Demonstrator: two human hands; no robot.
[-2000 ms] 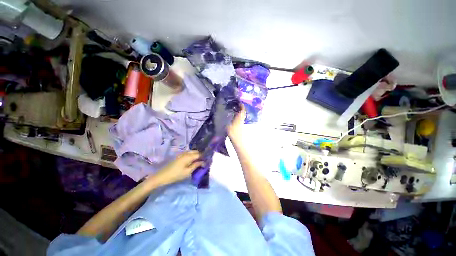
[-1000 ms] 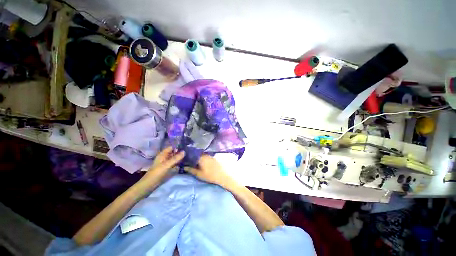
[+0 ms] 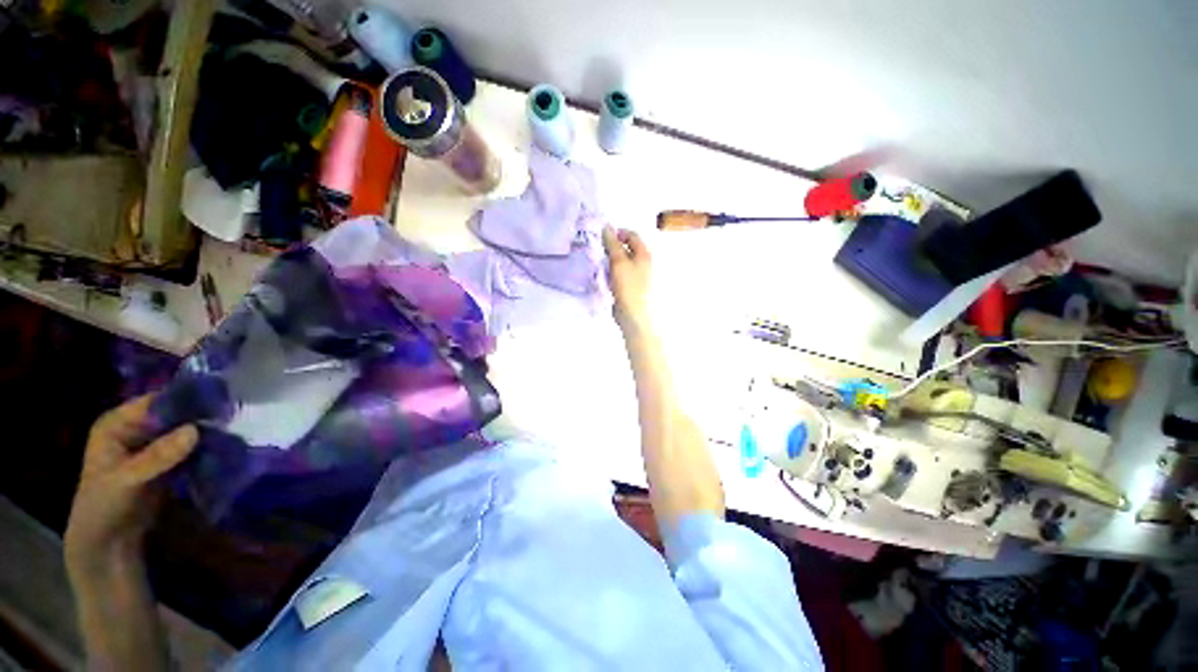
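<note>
My left hand [image 3: 132, 460] grips the edge of the purple patterned cloth [image 3: 394, 348] at the lower left. The cloth is spread out from my hand, partly over the table's front edge and over part of the lilac garment piece. My right hand [image 3: 628, 269] is at the right edge of the lilac garment piece [image 3: 545, 223], with its fingertips touching or very near the cloth; whether it grips it is unclear. Part of the lilac piece is hidden under the patterned cloth.
A sewing machine [image 3: 920, 460] stands at the right. A screwdriver-like tool [image 3: 690, 221], red thread cone [image 3: 841, 194] and dark blue box [image 3: 893, 263] lie at the back. Pale cones [image 3: 549, 121], a lidded bottle [image 3: 440, 125] and pink thread [image 3: 346, 155] are at the back left.
My left hand has moved left, carrying the patterned cloth off the middle of the table. My right hand has let go of the patterned cloth and reached forward to the lilac piece.
</note>
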